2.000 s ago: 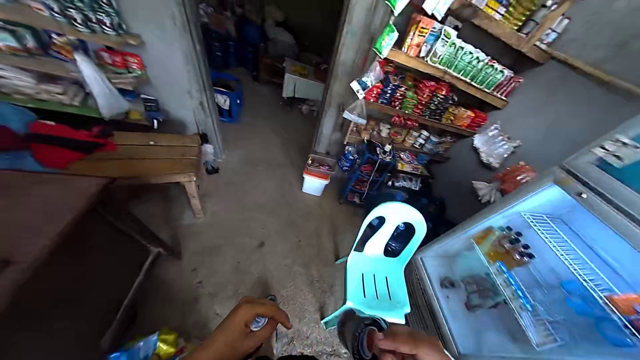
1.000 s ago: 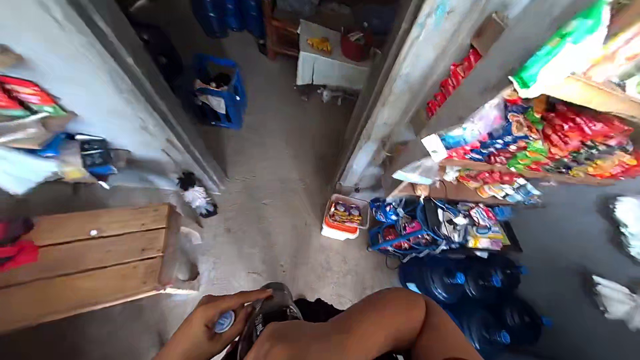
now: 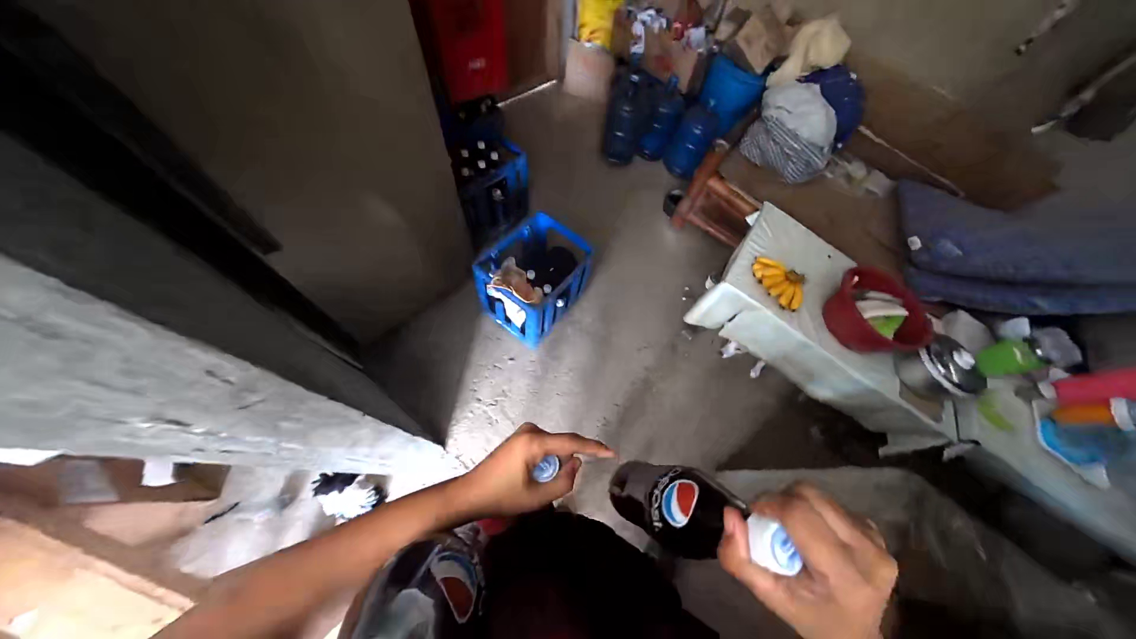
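A dark Pepsi bottle [image 3: 679, 508] lies at a slant in front of me, and my right hand [image 3: 812, 555] grips it around the neck by its pale cap [image 3: 774, 543]. My left hand [image 3: 532, 470] holds a bottle by its blue and white cap [image 3: 546, 469], with the index finger stretched out toward the first bottle. That second Pepsi bottle [image 3: 435, 586] hangs below the left forearm, partly hidden by it and by my dark clothing. The two bottles are apart.
Ahead on the floor stands a blue crate [image 3: 577, 288] with bottles in it; another bottle crate [image 3: 497, 191] is behind it. At right, a covered table [image 3: 799, 355] holds bananas [image 3: 779, 282] and a red basin [image 3: 848, 337]. Large blue water jugs [image 3: 661, 120] stand farther back. A wall edge [image 3: 222, 373] runs along the left.
The view has moved forward through the doorway, nearer the blue crate and the table. My right arm, which crossed in front of me a second ago, is now out at the right with a bottle.
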